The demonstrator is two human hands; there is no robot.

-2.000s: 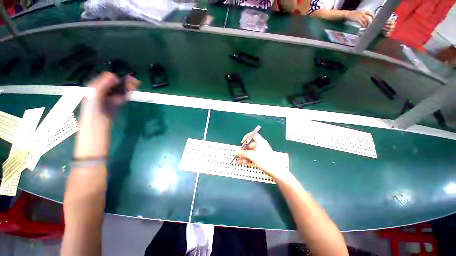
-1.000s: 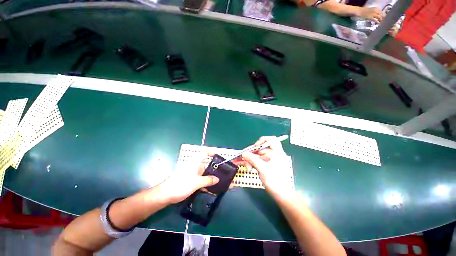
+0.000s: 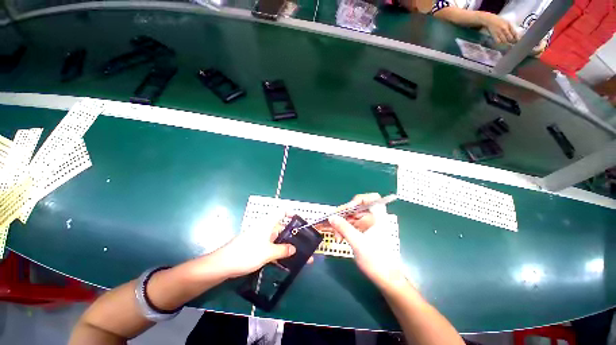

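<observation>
My left hand (image 3: 264,248) holds a black phone housing (image 3: 302,252) over the near part of the bench, tilted, its window end toward me. A small yellowish ring shows near its far end. My right hand (image 3: 365,229) holds slim tweezers (image 3: 350,211) pen-like, with the tip at the housing beside the ring. Whether a piece is at the tip is too small to tell. A sticker sheet (image 3: 259,209) with rows of small marks lies under both hands and is partly hidden by them.
Another sheet (image 3: 456,198) lies at right, and a fanned pile of sheets (image 3: 59,156) at left. Beyond the pale rail (image 3: 202,124), the green belt carries several black housings (image 3: 279,99). A person's hand (image 3: 501,29) shows across the line. A grey post (image 3: 533,37) stands at upper right.
Since two seconds ago, my left hand has come back from the belt with a housing, and the tweezers have moved from the sheet to it. The housings on the belt have shifted right.
</observation>
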